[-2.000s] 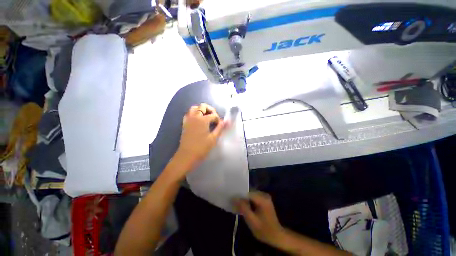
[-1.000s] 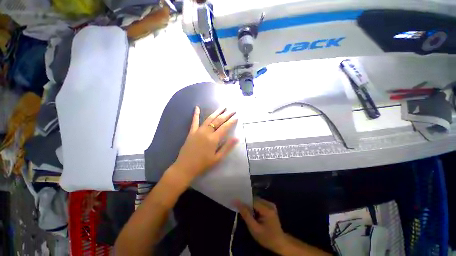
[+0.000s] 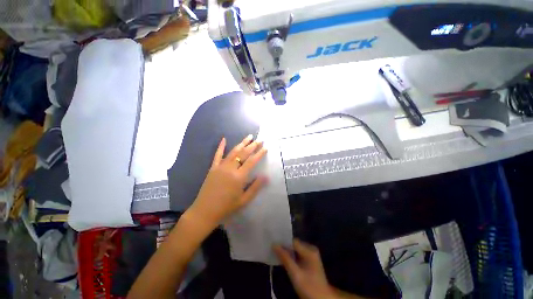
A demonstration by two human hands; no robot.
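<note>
A dark grey cut panel (image 3: 201,137) lies on the machine bed, its curved upper end by the needle area, which is washed out by the lamp. A pale panel (image 3: 257,225) lies over its right part and hangs over the table's front edge. My left hand (image 3: 231,178) lies flat on both panels with fingers spread, just in front of the needle area. My right hand (image 3: 301,266) pinches the pale panel's lower right corner below the table edge. The white sewing machine (image 3: 327,41) with JACK lettering stands above.
A stack of long pale panels (image 3: 102,134) lies at left above a red basket (image 3: 99,263). Right of the needle lie a curved dark strip (image 3: 368,129), a black-and-white pen-like tool (image 3: 403,96), a red tool (image 3: 461,96) and a folded grey piece (image 3: 482,115). A blue basket (image 3: 497,233) stands at right.
My left hand has gone from bunched fingers to lying flat, and has moved slightly towards me. The pale panel's lower end hangs lower, with my right hand still at its corner.
</note>
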